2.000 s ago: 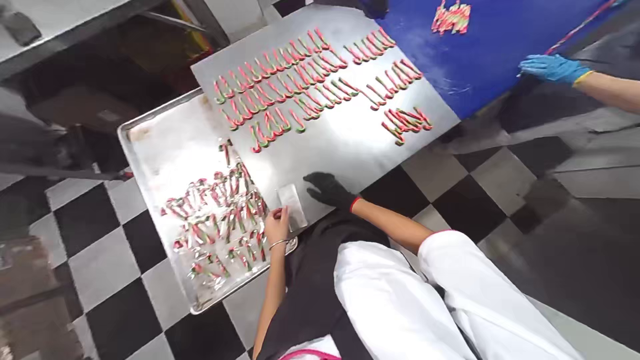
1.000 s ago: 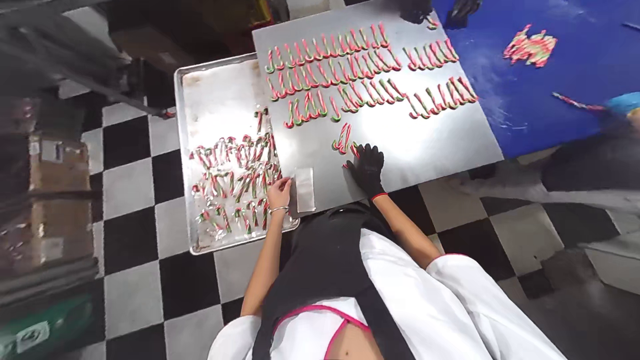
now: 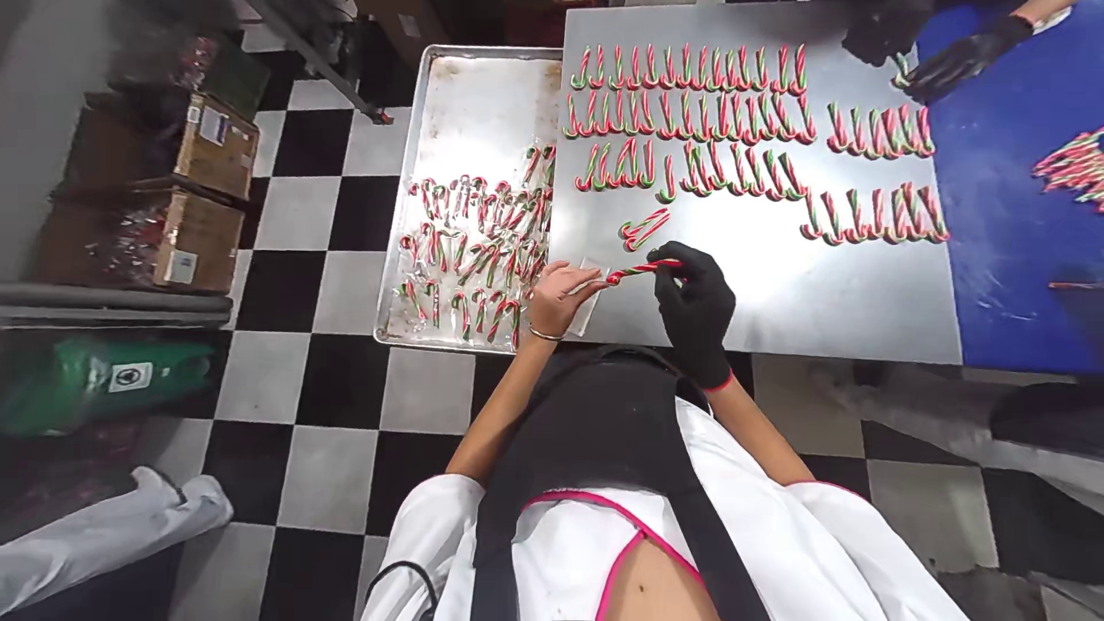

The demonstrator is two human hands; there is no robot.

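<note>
My right hand [image 3: 697, 297], in a black glove, grips the straight end of a red, white and green candy cane [image 3: 638, 270] above the metal table's near edge. Bare, my left hand [image 3: 559, 295] has thumb and fingertips at the cane's crook; whether they hold a bag's mouth is unclear. Clear plastic bags [image 3: 590, 310] lie under and beside those fingers. Two or so loose candy canes [image 3: 645, 229] lie just beyond. Rows of unwrapped candy canes [image 3: 690, 116] cover the far part of the metal table [image 3: 759, 285]. Wrapped canes [image 3: 483, 224] are scattered on a sheet pan to the left.
The sheet pan [image 3: 466, 95] adjoins the table's left side. At the upper right, a co-worker's black-gloved hands [image 3: 957, 65] hold a cane over the join with a blue surface [image 3: 992, 285], where more candy [image 3: 1074, 168] is piled. Cardboard boxes [image 3: 203, 241] stand at left.
My right hand, flat near loose canes a second ago, now holds one up beside my left hand. Loose canes were not at this spot two seconds ago. The view has shifted.
</note>
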